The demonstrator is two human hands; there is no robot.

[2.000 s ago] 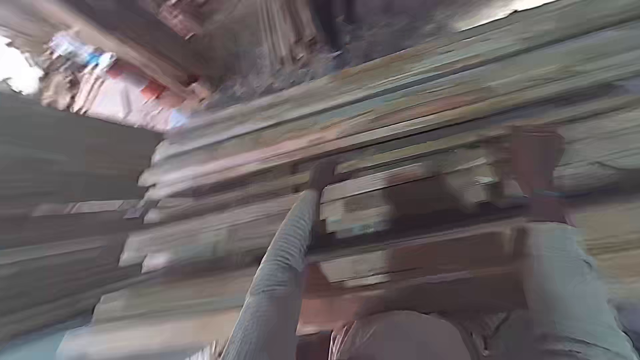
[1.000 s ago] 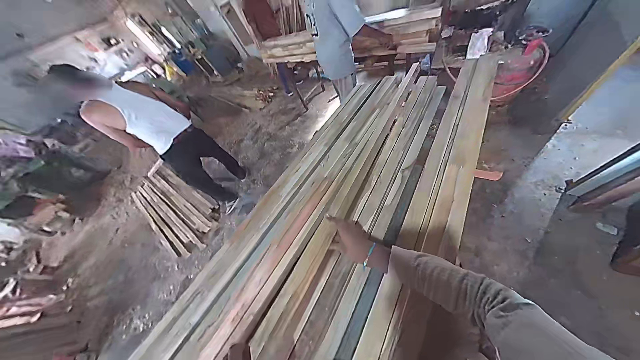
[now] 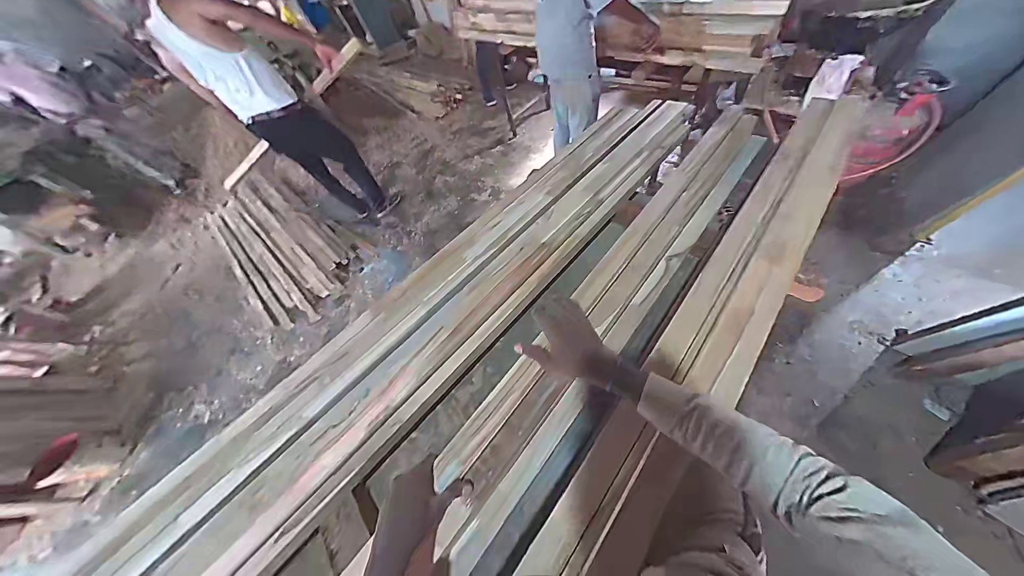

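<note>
Long wooden planks (image 3: 480, 312) lie side by side at waist height, running from lower left to upper right, with a dark gap between two groups of them. My right hand (image 3: 566, 340) is over the planks just right of that gap, fingers bent and thumb apart; its contact with the wood is hard to make out. Lower down, my left hand (image 3: 420, 500) is at the near end of a narrow wooden plank (image 3: 472, 448), its fingers around that end. A wide plank (image 3: 784, 264) lies at the right side of the group.
At upper left a person in a white vest (image 3: 232, 72) holds a wooden strip beside a floor pile of wood pieces (image 3: 276, 248). Another person (image 3: 566, 64) stands by a wood stack (image 3: 688, 32) beyond the planks. A red round object (image 3: 888, 144) is at upper right.
A gap now shows between the planks, which lay closer together one second ago. My left hand has come into clear view. The person in the vest now holds a wooden strip.
</note>
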